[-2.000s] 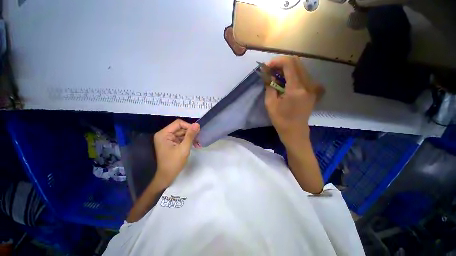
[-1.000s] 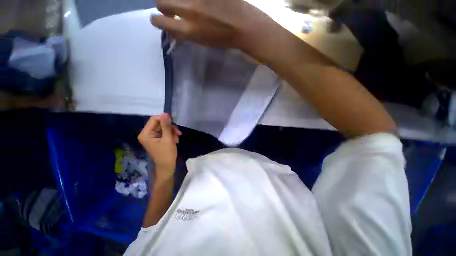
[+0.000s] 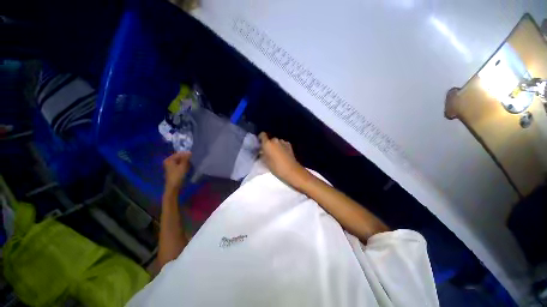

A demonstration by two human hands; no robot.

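Observation:
A grey fabric panel (image 3: 217, 144) with a pale grey-white band (image 3: 247, 157) at its right end hangs between my hands, in front of the table and over the blue basket. My left hand (image 3: 176, 168) pinches its left edge. My right hand (image 3: 277, 153) holds it at the pale band's upper corner. The fingertips are small and partly blurred. No snips can be made out in my right hand.
The white table (image 3: 360, 72) with a printed ruler scale runs diagonally at upper right. The tan machine bed (image 3: 486, 120) lies at far right, lamp-lit. A blue basket (image 3: 111, 90) holds white and yellow-green scraps. Striped cloth (image 3: 66, 102) and yellow-green cloth (image 3: 66, 258) lie at left.
The view has turned toward the left basket. The grey panel has moved off the table to over the basket. My right hand has come down from above the table to the panel's right end.

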